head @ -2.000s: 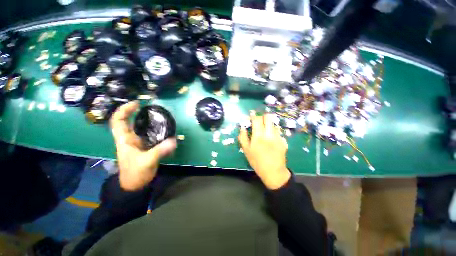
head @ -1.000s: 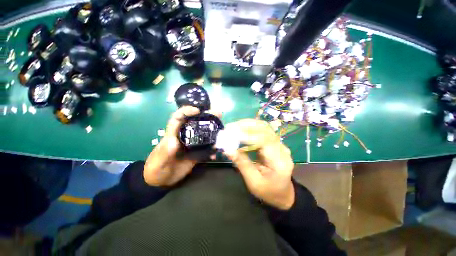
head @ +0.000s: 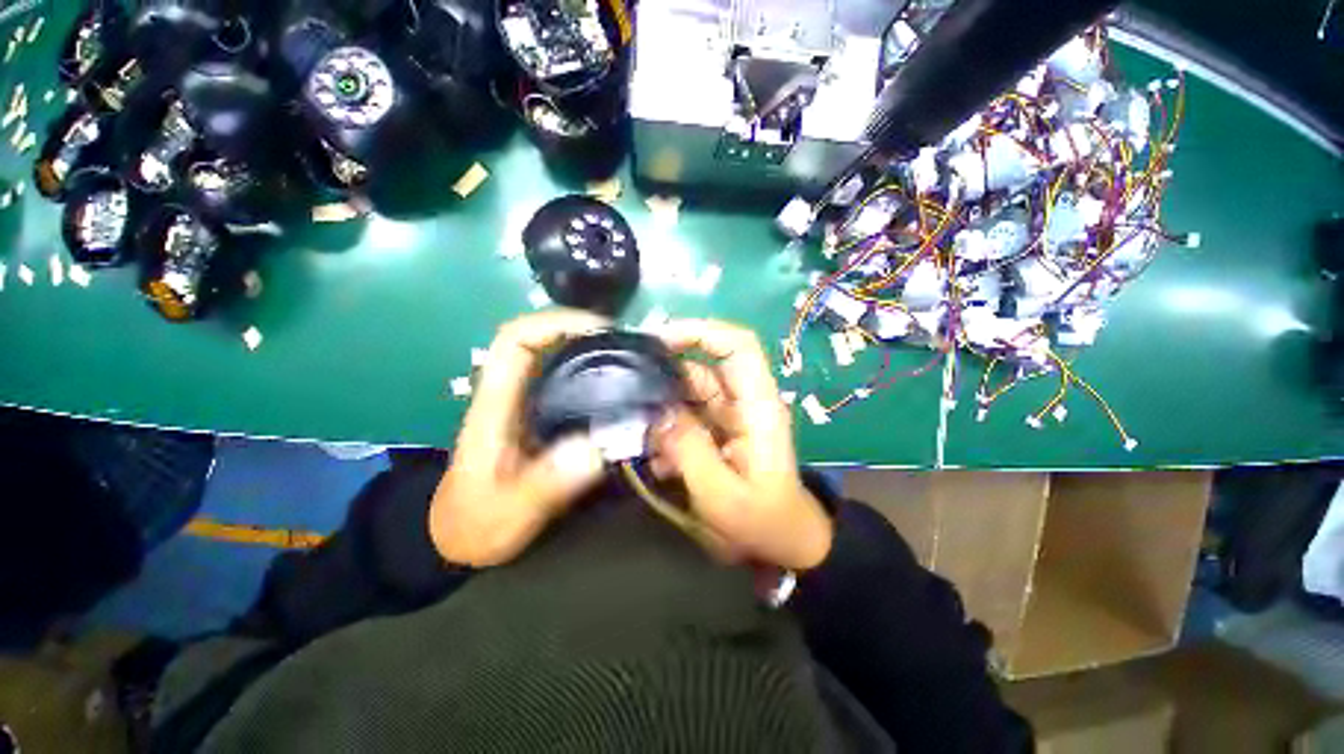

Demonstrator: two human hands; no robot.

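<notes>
A round black plastic housing (head: 602,386) is held at the bench's front edge, between my two hands. My left hand (head: 509,457) grips its left side. My right hand (head: 737,464) is at its right side, with the thumb and fingers on a small silver-white motor (head: 622,439) at the housing's near edge. Yellowish wires run down from the motor toward a small white connector (head: 780,588) below my right hand. The housing's inside is hidden. Another black housing with a ring of holes (head: 584,251) lies on the mat just beyond.
Many black housings (head: 236,125) are piled at left. A silver-white box (head: 686,89) stands at back centre, with a black screwdriver (head: 980,67) beside it. Wired motors (head: 1017,221) are heaped at right. Pale chips lie on the green mat (head: 354,332). A cardboard box (head: 1113,567) is below the bench.
The housing has turned so that its smooth black outside shows, not its board. My right hand has brought the motor from beside the housing against its near edge.
</notes>
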